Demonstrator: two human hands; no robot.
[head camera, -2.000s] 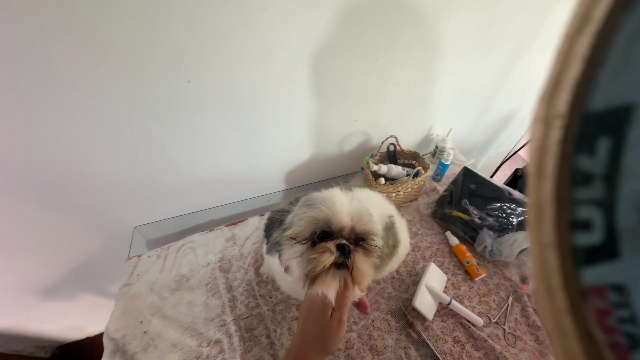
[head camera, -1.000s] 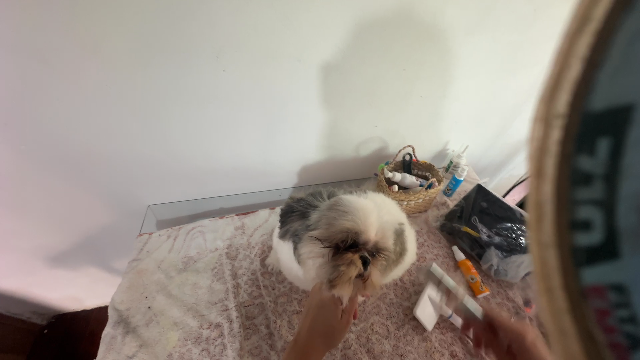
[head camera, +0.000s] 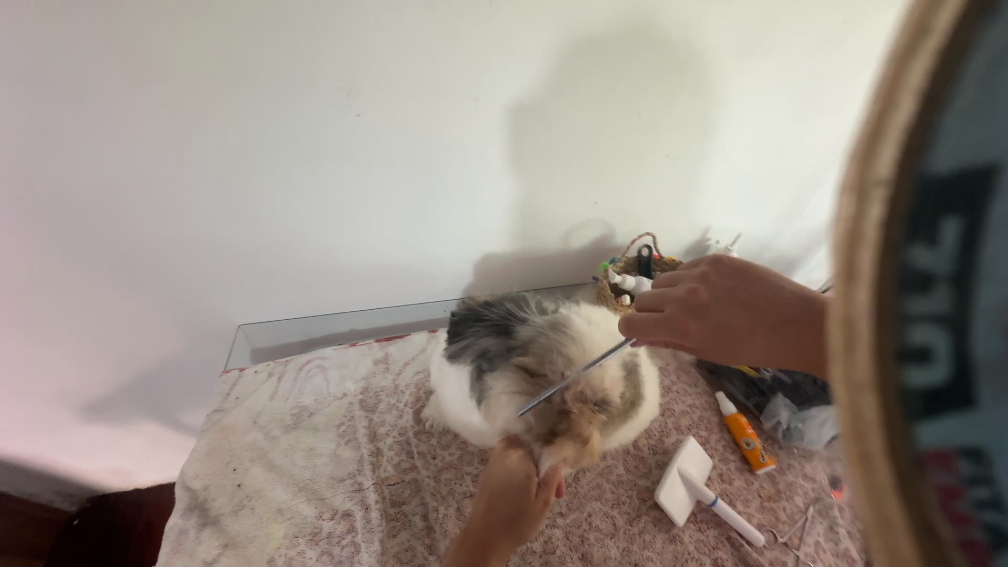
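Observation:
A long-haired white, grey and tan dog (head camera: 472, 394) sits on a towel-covered table, its head tipped down. Below its muzzle, my left hand (head camera: 512, 492) grips the hair at the chin. My right hand (head camera: 701, 311) comes in from the right above the dog and holds a thin metal tool (head camera: 575, 378), whose end lies across the hair of the dog's face; whether it is a comb or scissors cannot be told. The fingers hide its near end.
A white slicker brush (head camera: 685, 480), metal scissors (head camera: 799, 535) and an orange bottle (head camera: 744, 433) lie at the right. Behind the dog stand a woven basket (head camera: 610, 298) of bottles and a glass edge (head camera: 339, 323). A round wooden-rimmed object (head camera: 874, 236) blocks the far right.
My right hand, low at the right one second ago, has moved up over the dog with the metal tool. The dog's head has turned and dipped. My left hand remains at its chin.

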